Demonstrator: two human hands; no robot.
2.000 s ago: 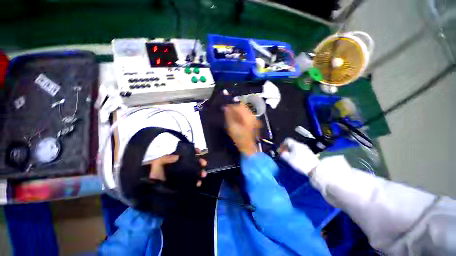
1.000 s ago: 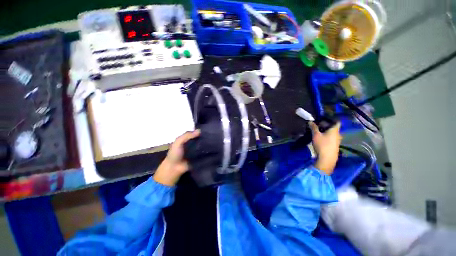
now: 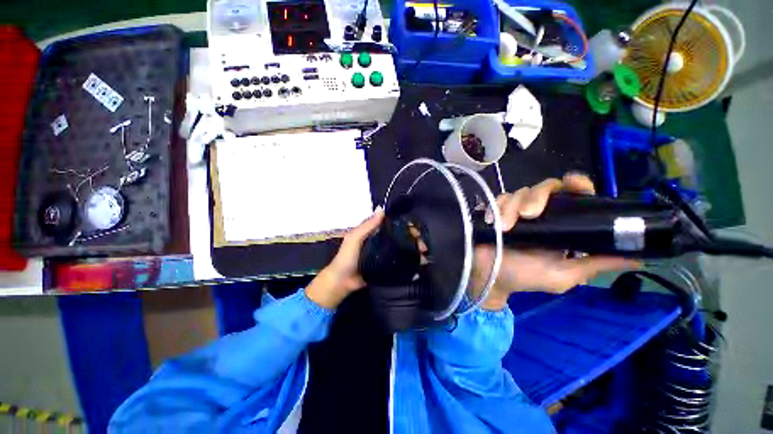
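My left hand holds a black headset over the bench's front edge, fingers on its ear cup. Two parallel clear headband light tubes arch up on its right side. My right hand holds a long black electric screwdriver lying level, with a pale label and a cable at its right end. Its tip end points left at the headset, behind the tubes; whether it touches a screw cannot be seen.
A white tester with red digits stands behind a paper sheet. A black parts tray lies left. A white cup with small dark pieces, blue bins and a yellow fan stand beyond. A blue crate is at right.
My right hand has come back from the right side with the screwdriver and is now at the headset. The headset stays in my left hand. The other person's white sleeve is gone from view.
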